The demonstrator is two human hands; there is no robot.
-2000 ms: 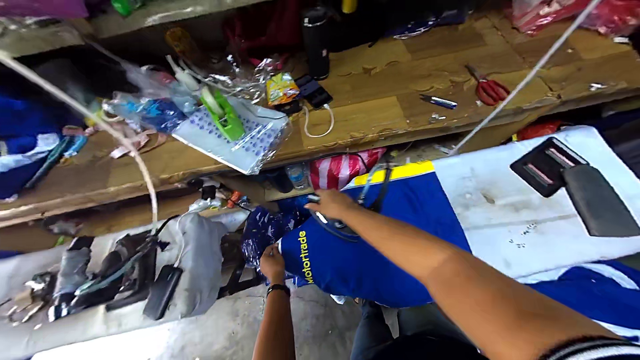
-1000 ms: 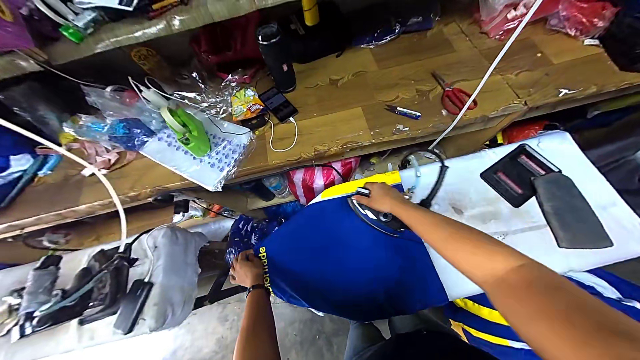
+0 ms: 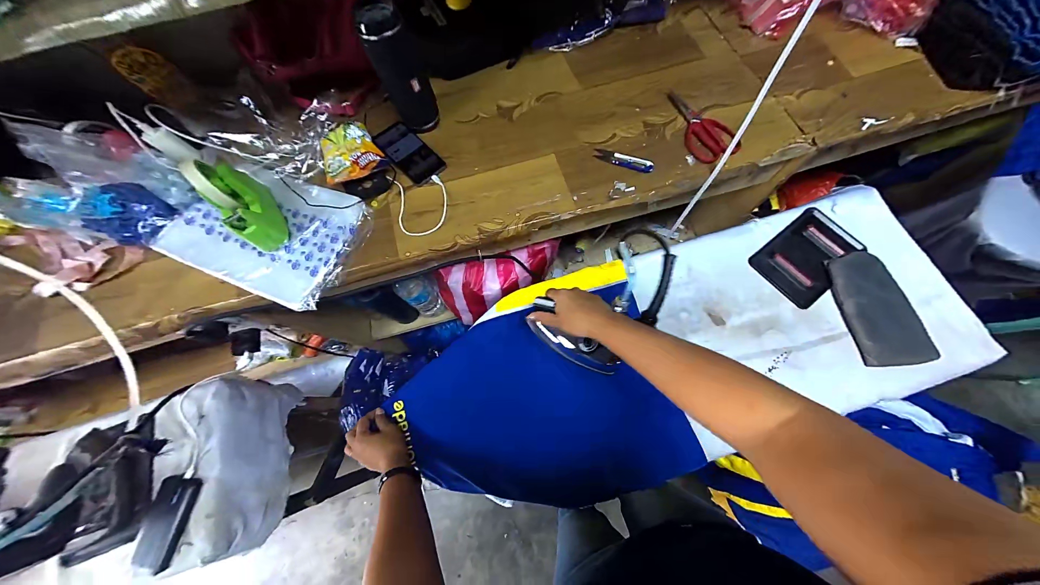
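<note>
A blue cloth garment [image 3: 536,406] with a yellow band and yellow lettering lies over the end of a white-covered ironing board [image 3: 715,284]. My right hand [image 3: 573,313] grips the handle of an iron [image 3: 581,349], whose soleplate rests on the blue cloth near the yellow band. A dark cord rises behind the iron. At the left edge of the cloth, my left hand [image 3: 378,440] pinches the garment beside the lettering, next to a dark blue patterned cloth [image 3: 370,382].
Behind the board runs a wooden bench [image 3: 504,122] with red-handled scissors [image 3: 705,138], a cutter [image 3: 624,160], a phone [image 3: 412,153] and a green tape dispenser [image 3: 252,211]. A black tray [image 3: 804,256] and a grey pad [image 3: 881,309] lie on the board's right part. A pale cord crosses overhead.
Between the first earlier frame and the second, the iron moved right, away from my left hand, and more blue cloth came into sight. The lettering now lies close beside my left hand.
</note>
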